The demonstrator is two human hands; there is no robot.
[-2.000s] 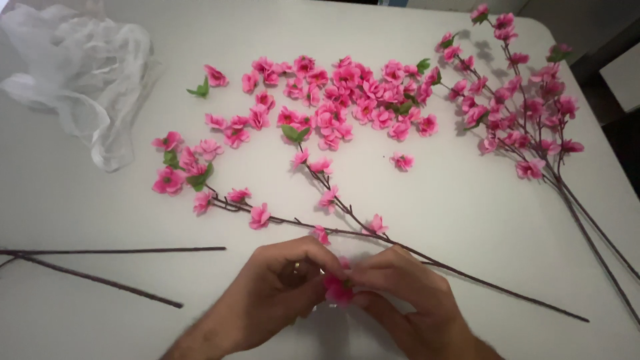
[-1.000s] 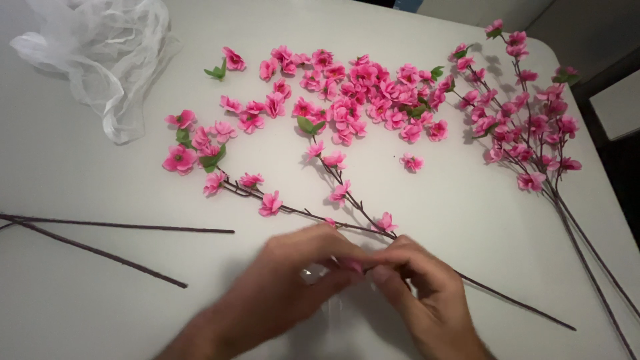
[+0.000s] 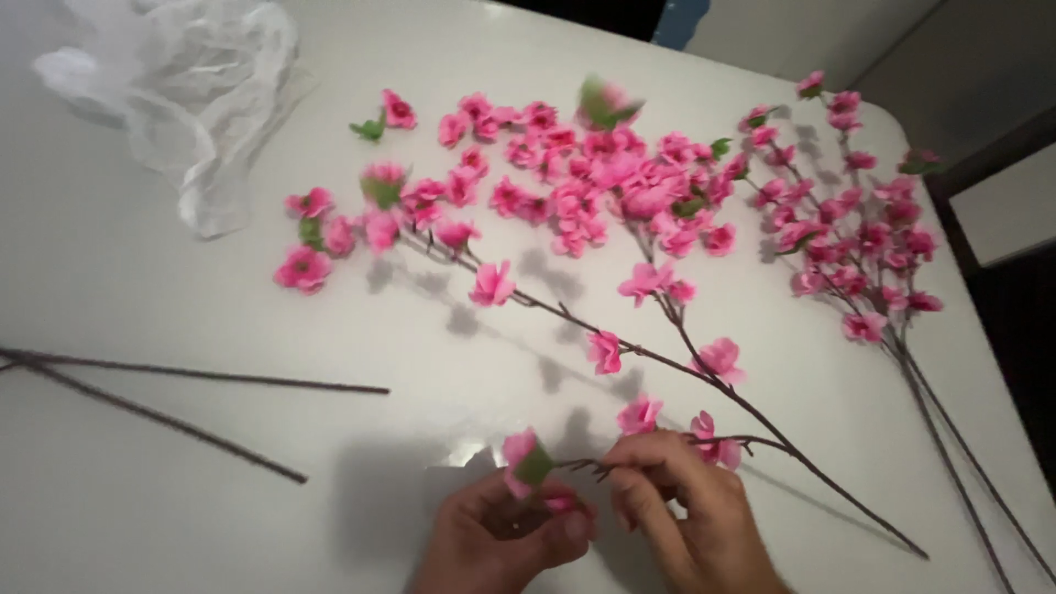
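Note:
At the lower middle of the head view, my right hand pinches a thin side twig of an artificial blossom branch. My left hand is just left of it, thumb and fingers closed on a small pink fabric flower. Beside the left fingertips, a pink blossom with a green leaf stands at the twig's tip. The branch's other arms reach up and left with pink blossoms on them, and cast shadows on the white table. Its bare stem runs to the lower right.
Loose pink flowers lie piled across the upper middle. More flowering branches lie at the right, near the table edge. Bare brown stems lie at the left. Crumpled translucent white plastic is at the upper left.
The branch, earlier lying lower with my hands in front of it, now appears raised, and its side twig shows between my hands. My right hand has moved onto that twig.

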